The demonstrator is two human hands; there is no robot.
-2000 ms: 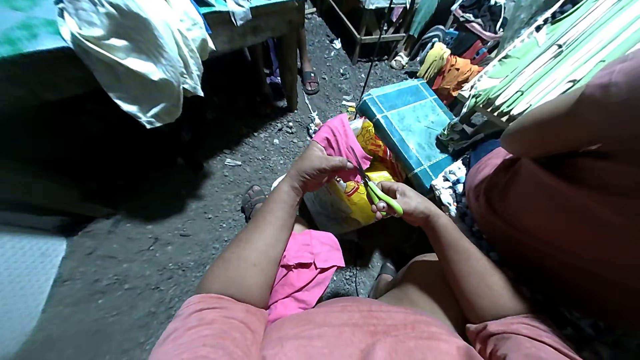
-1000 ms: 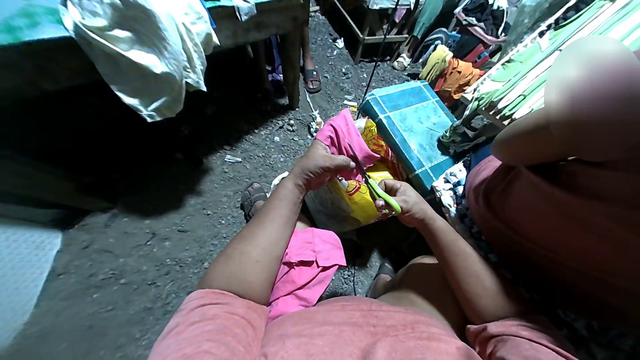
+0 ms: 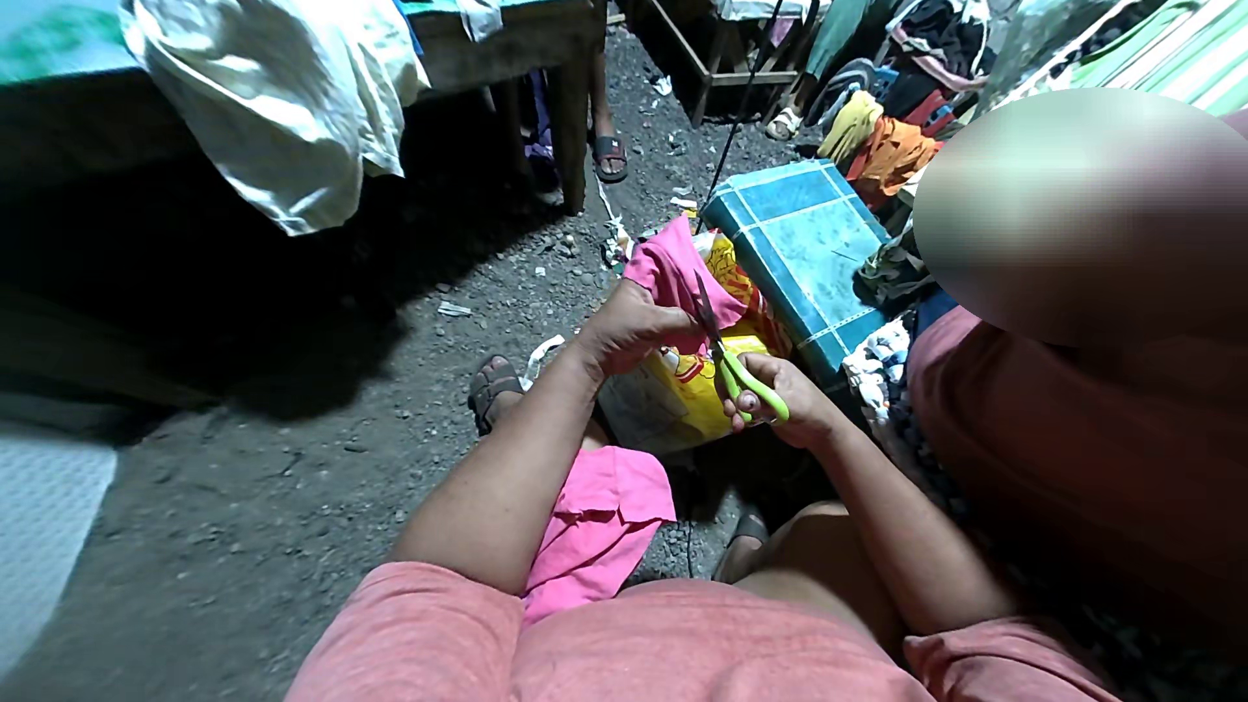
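Note:
My left hand [image 3: 634, 330] holds a piece of pink cloth [image 3: 675, 265], which spreads out beyond the fingers. In my right hand [image 3: 775, 398] is a pair of scissors [image 3: 733, 375] with lime-green handles; the dark blades point up and left, against the pink cloth near my left thumb. Under both hands stands a yellow, white and red plastic sack [image 3: 697, 395]. A second pink cloth [image 3: 604, 517] lies over my leg, below my left forearm.
Beyond the sack is a blue box with white bands [image 3: 814, 253]. A person in a reddish shirt [image 3: 1063, 448] sits close at the right. White cloth [image 3: 283, 107] hangs from a wooden table [image 3: 507, 49] at upper left. Piled clothes [image 3: 892, 151] lie at the back.

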